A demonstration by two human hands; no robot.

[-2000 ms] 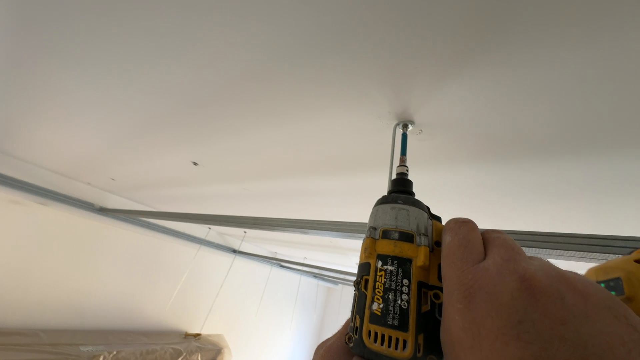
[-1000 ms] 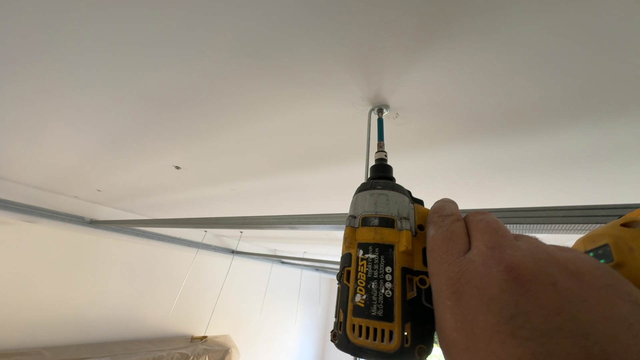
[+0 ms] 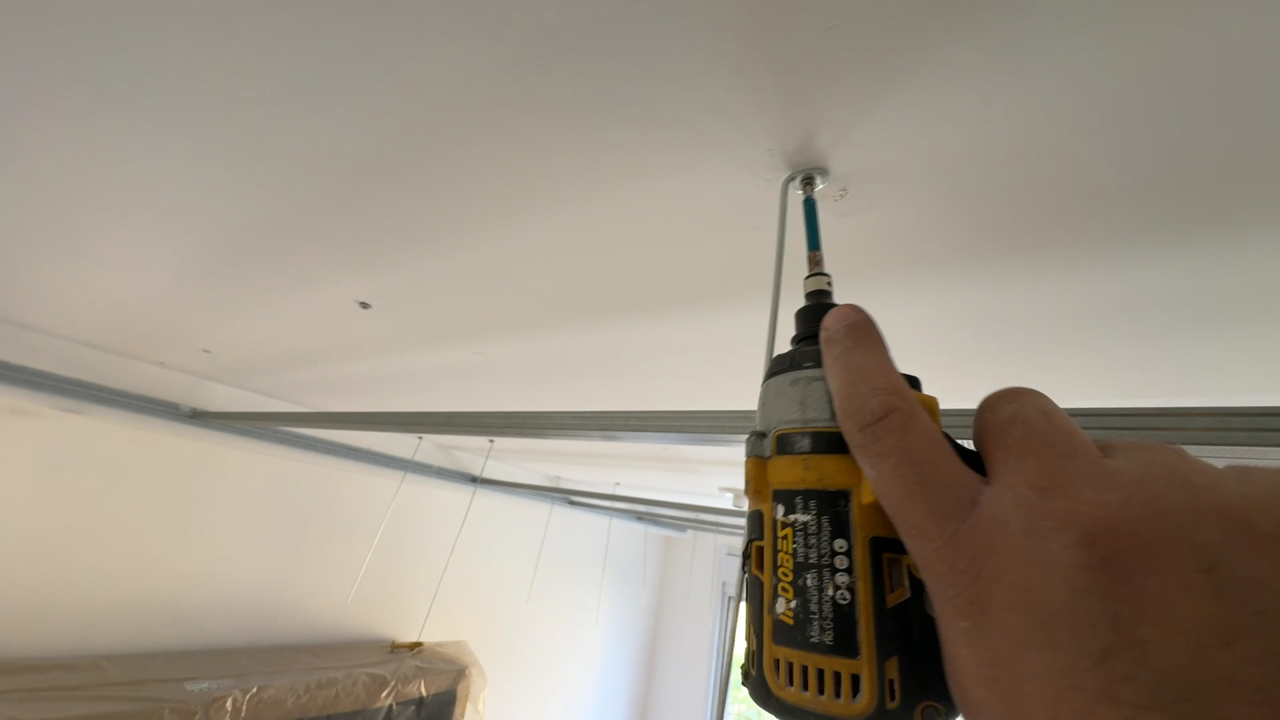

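Note:
My right hand (image 3: pixel 1070 540) grips a yellow and black cordless impact driver (image 3: pixel 815 560) that points up at the ceiling. Its index finger lies extended along the grey nose, the tip beside the black chuck. From the chuck rises a bit with a blue shank (image 3: pixel 811 225), whose tip meets the fastener at the looped end of a metal hanger rod (image 3: pixel 777 270) against the white ceiling (image 3: pixel 560 180). The rod hangs down and passes behind the driver. My left hand is out of view.
A metal ceiling channel (image 3: pixel 480 424) crosses behind the driver and meets a wall-side rail (image 3: pixel 90 388) at the left. Several thin rods (image 3: pixel 455 545) hang near the wall. At the lower left is a plastic-wrapped object (image 3: pixel 250 680), with a window (image 3: pixel 735 640) near the bottom middle.
My right index finger has stretched forward along the driver's nose to the chuck. Fingers seen below the driver's left side two seconds ago are out of view.

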